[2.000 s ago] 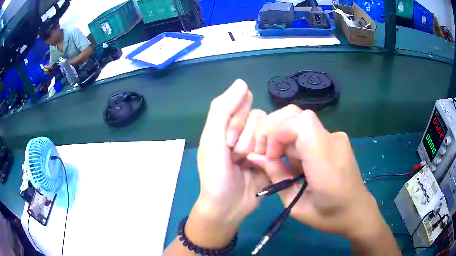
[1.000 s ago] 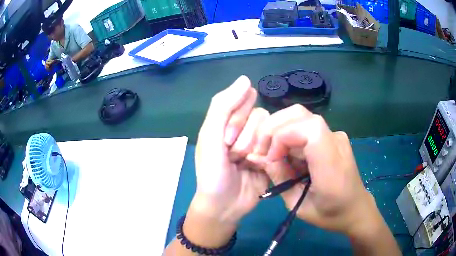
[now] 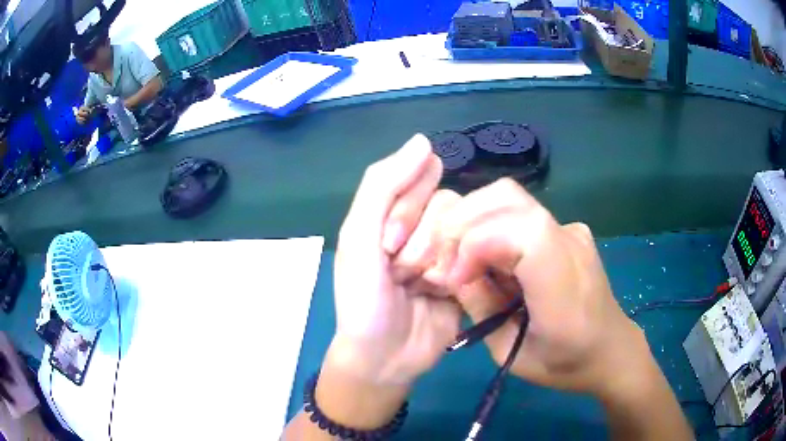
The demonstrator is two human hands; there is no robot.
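Note:
My left hand (image 3: 379, 267) is raised upright in the middle, fingers bent and touching the fingers of my right hand. Whether it holds anything is hidden. My right hand (image 3: 543, 284) is curled around thin black test cables. A charging plug (image 3: 484, 329) with a short metal tip sticks out below its fingers. An audio plug (image 3: 488, 405) with a silver tip hangs down below, cut by the lower edge. Black over-ear headphones (image 3: 507, 140) lie on the conveyor behind my hands, partly hidden by them.
Other headphones (image 3: 194, 186) lie further left on the conveyor (image 3: 345, 142). A white sheet (image 3: 224, 344) bears a blue fan (image 3: 79, 280) and phone (image 3: 73, 351). At right are a power supply (image 3: 758, 232) and test box (image 3: 732, 353). A person (image 3: 125, 73) sits far left.
Both headphones on the conveyor have moved left. My hands stay almost in place, with small finger shifts. The hanging plugs have swung slightly. A pinkish shape now shows at the lower left edge.

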